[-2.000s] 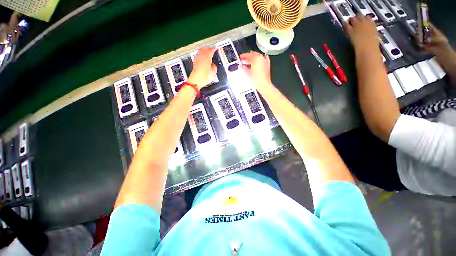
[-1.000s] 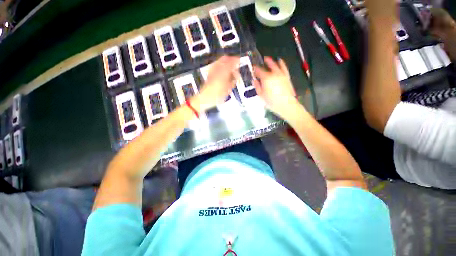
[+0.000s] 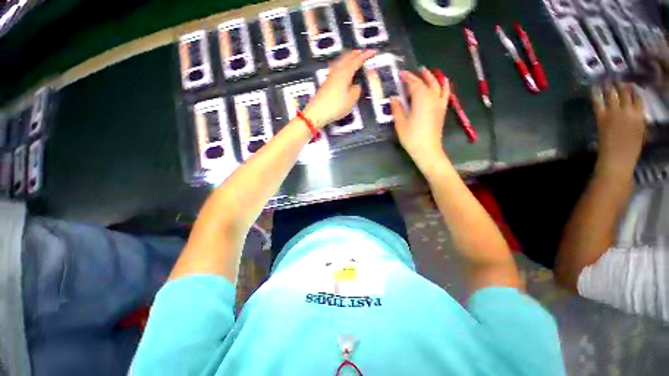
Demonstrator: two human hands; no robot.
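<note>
A clear tray [image 3: 282, 197] holds two rows of white keypad phones, backs up, each with a dark patch and a black oval. My left hand [image 3: 336, 94] is over the near row and partly covers the phone [image 3: 346, 119] second from the right. Its fingertips reach the top of the near-right phone [image 3: 383, 88]. My right hand [image 3: 422, 110] is at that phone's right edge, fingers apart, and seems to hold nothing. A red pen [image 3: 458, 110] lies just right of my right hand, its upper end close to the fingers.
Three more red or red-and-silver pens [image 3: 478, 67] lie further right. The pale green fan base [image 3: 444, 9] is at the top. A co-worker's hand [image 3: 620, 117] is near phones [image 3: 587, 44] at the right. More phones [image 3: 35, 165] are at the left edge.
The view has shifted. My hands have moved from the far row to the near row's right end. The red pen beside my right hand now shows. The co-worker's arm has come nearer the table edge.
</note>
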